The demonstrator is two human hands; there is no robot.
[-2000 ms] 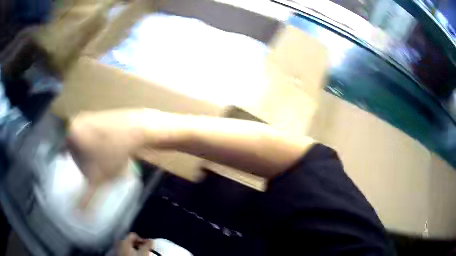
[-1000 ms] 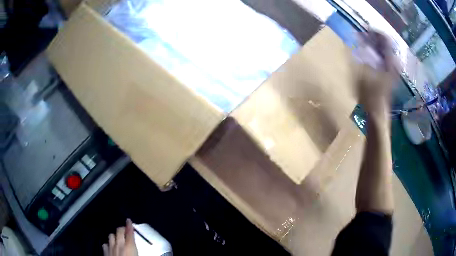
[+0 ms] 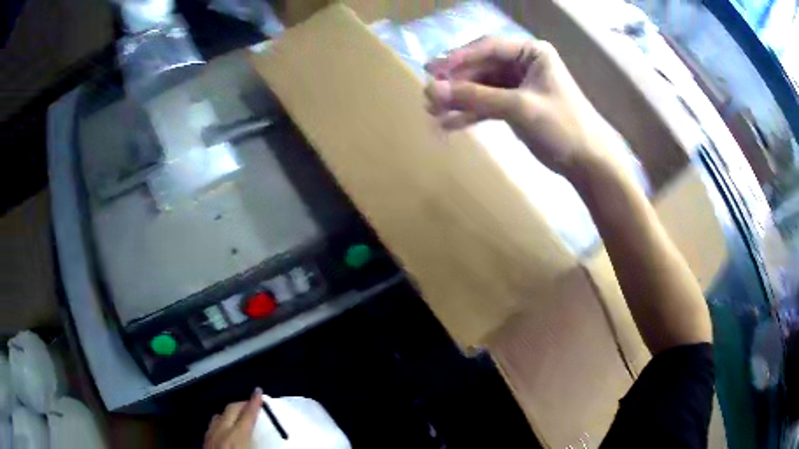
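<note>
My left hand [image 3: 232, 426], cut off by the bottom edge, holds a white plastic shell [image 3: 307, 424] with a short dark slot, at the bottom of the view in front of the machine. My right hand [image 3: 526, 101] is raised over the open carton beside the machine, thumb and fingertips close together. Whether a small clear part is between them cannot be told. The grey press plate [image 3: 250, 224] bears a pale metal fixture [image 3: 197, 167], with no shell on it.
The carton [image 3: 420, 184] with whitish-blue contents overlaps the machine's right side. The black front panel has green buttons [image 3: 163, 344] at both ends and a red button [image 3: 259, 305] between. White shells [image 3: 33, 373] lie at lower left.
My right hand has come back from the far right to above the carton. The view has swung left, showing more of the machine. My left hand still holds the shell.
</note>
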